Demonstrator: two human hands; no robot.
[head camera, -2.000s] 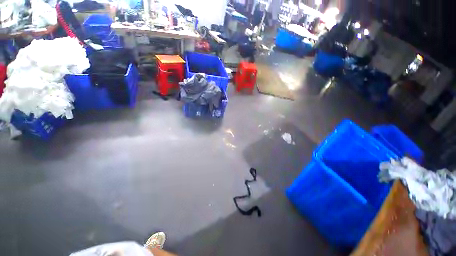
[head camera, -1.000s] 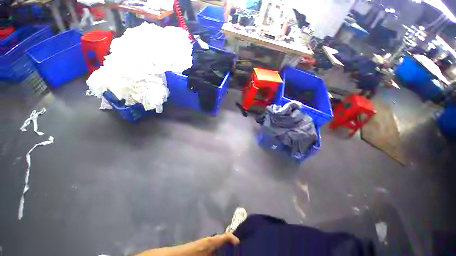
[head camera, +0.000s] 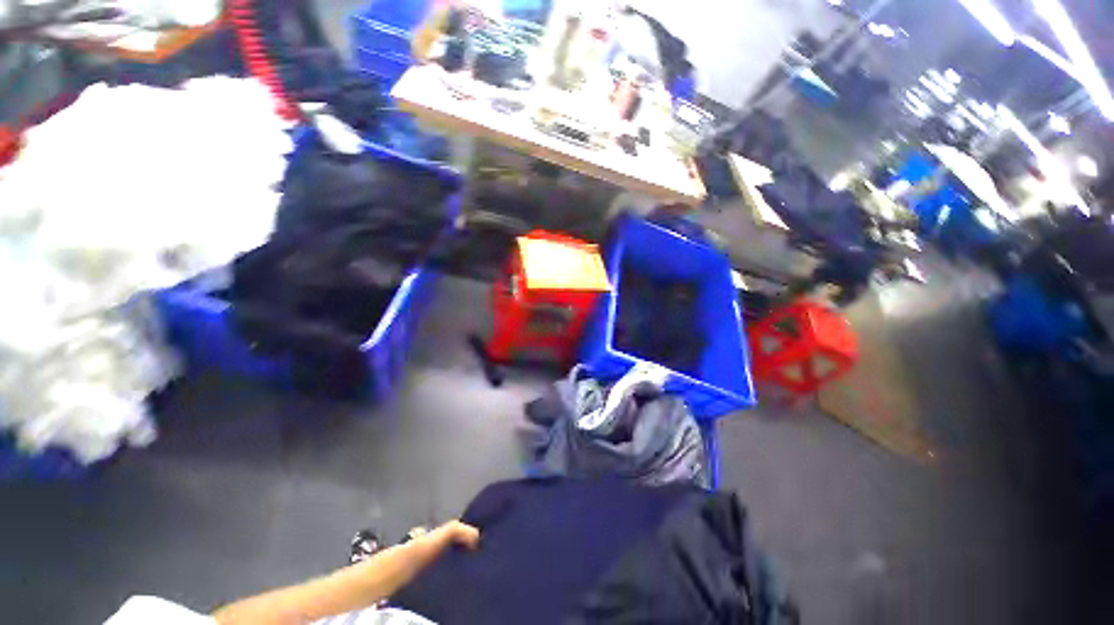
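Note:
My left hand reaches in from the lower left and grips the left edge of a navy garment. The garment spreads across the bottom middle, with a darker, shinier part at its right side. It is held in front of me and overlaps the lower part of a grey garment heap. My right hand does not show; it may be hidden under the garment or below the picture edge. The picture is blurred.
Ahead are a blue bin, two red stools and a sewing table. At the left are a large white fabric heap and a blue bin with black cloth. A flat board lies on the floor at right.
The bins, stools and sewing table appear larger and closer. The navy garment, at the bottom edge one second ago, now shows more fully, still in my left hand. The floor scraps at left have left view.

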